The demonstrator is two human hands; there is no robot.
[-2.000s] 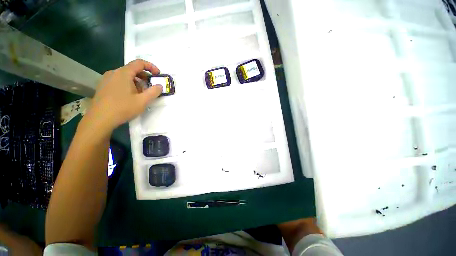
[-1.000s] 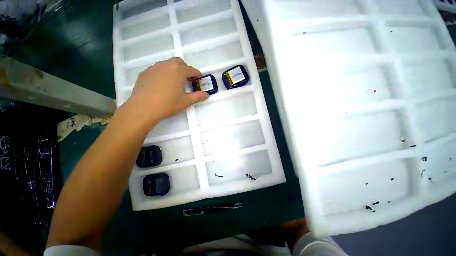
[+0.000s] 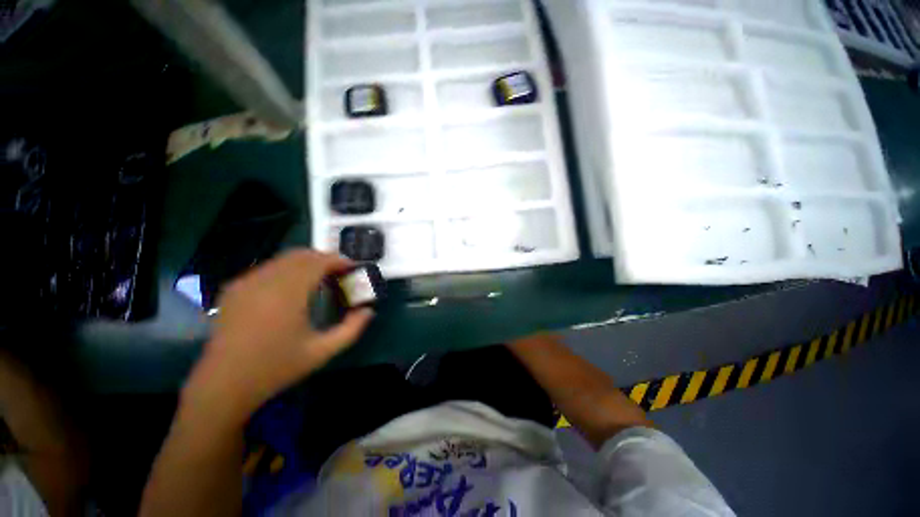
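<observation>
My left hand holds a small open watch housing between thumb and fingertips, over the bench by the tray's near edge. A silver-white battery shows in it. On the white foam tray lie two more open housings, one at left and one at right. Two closed black units, one above the other, lie in its near left compartments. Thin tweezers lie on the green bench. My right forearm reaches under the bench edge; the hand is not visible.
A second white foam tray with dark scraps stands at right. A black phone and a black ribbed tray lie at left. A metal post slants at upper left. Another person's arm shows at lower left.
My left hand has lifted the middle open housing off the tray and brought it to the near side. The view has tilted down, showing the floor. The left open housing is now uncovered.
</observation>
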